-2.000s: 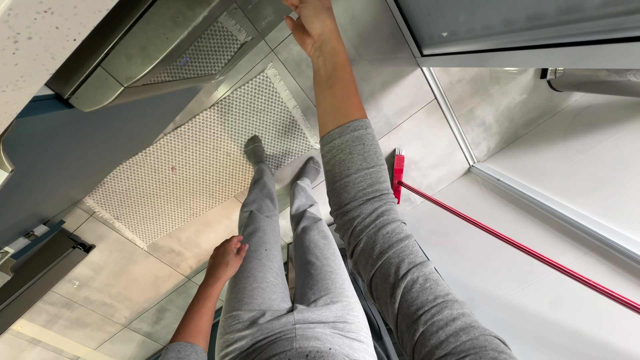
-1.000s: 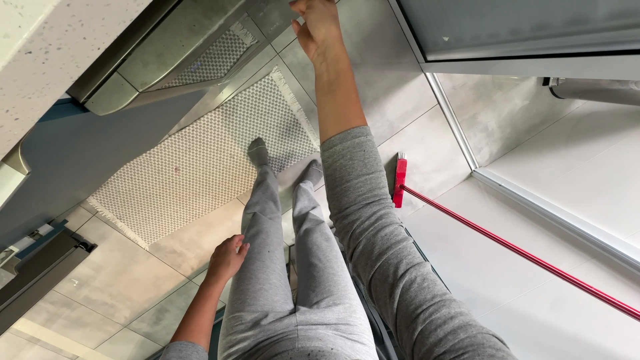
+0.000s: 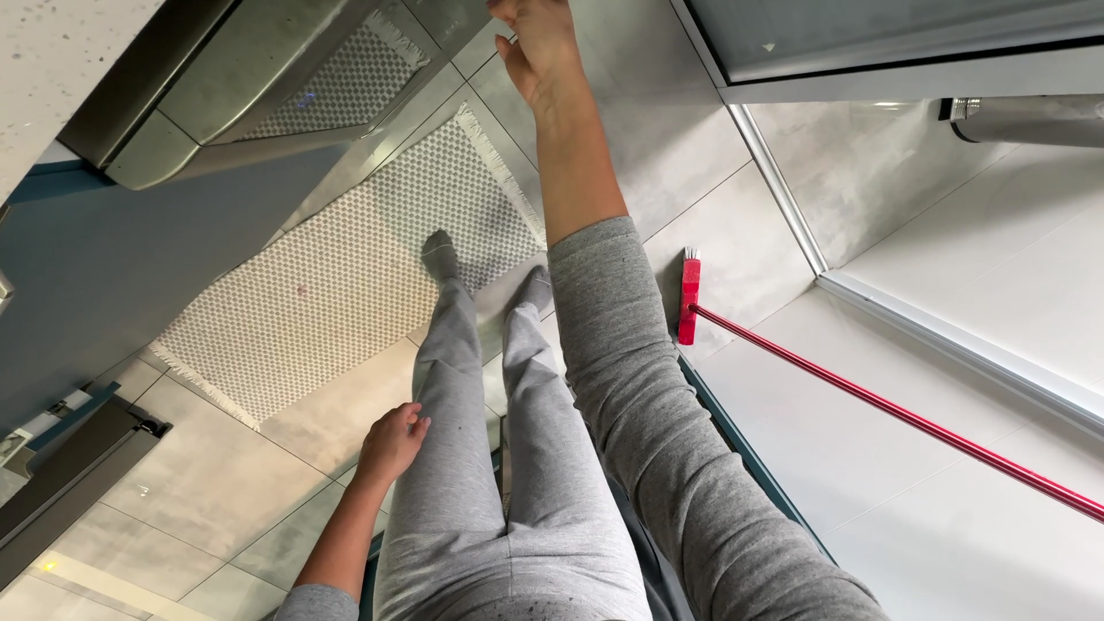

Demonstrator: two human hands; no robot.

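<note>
My left hand (image 3: 394,442) hangs beside my thigh in grey trousers, its fingers loosely curled; no object shows in it. At the top edge, my right hand (image 3: 536,43) reaches out on the raised right arm. Its fingertips are cut off by the frame, so whether it holds anything cannot be seen. Left of that hand is a metallic appliance front (image 3: 250,69), which reflects the rug. A checked rug with fringed ends (image 3: 328,293) lies under one socked foot; the other foot is at its edge.
A red broom (image 3: 690,297) with a long red handle stands to the right of my right sleeve. Beyond it runs a metal floor track (image 3: 957,332) near a glass panel (image 3: 897,34). A speckled countertop (image 3: 60,78) fills the upper left corner. An open drawer (image 3: 78,492) juts out at lower left.
</note>
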